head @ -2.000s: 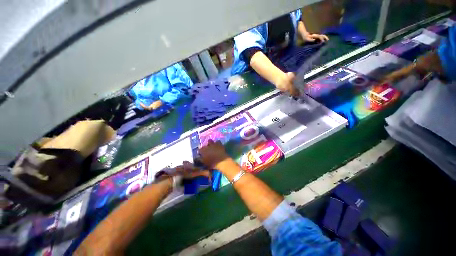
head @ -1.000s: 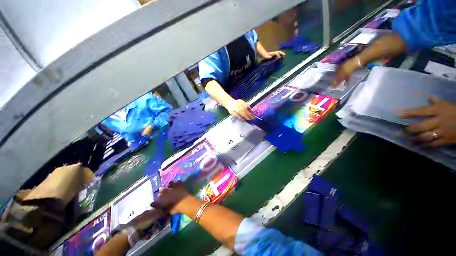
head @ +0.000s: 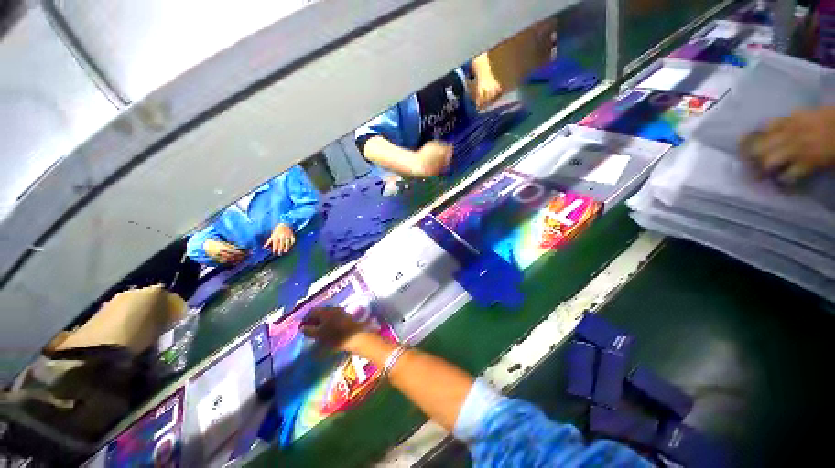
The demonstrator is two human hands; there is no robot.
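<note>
My right hand (head: 334, 327) is over a printed lid (head: 359, 379) with pink, orange and blue artwork. Its fingers are bent and blurred, and whether they hold anything cannot be told. My left hand is not in view. Left of the lid lies a pale box base (head: 220, 388) with a dark blue card insert (head: 263, 361) along its right side. Right of the lid is another pale base (head: 407, 274). A dark blue card insert (head: 490, 279) lies along its right side, with its flaps hanging over the green belt.
Small dark blue boxes (head: 612, 370) lie loose on the near worktop. At right, another worker's hand (head: 787, 146) rests on stacked pale sheets (head: 732, 215). Two workers in blue smocks are across the line. A brown carton (head: 114, 320) stands at left, and a pale shelf (head: 275, 119) crosses overhead.
My left hand has gone out of the picture. My right hand has moved from the base's edge to over the printed lid. The worker opposite has let go of the blue card insert.
</note>
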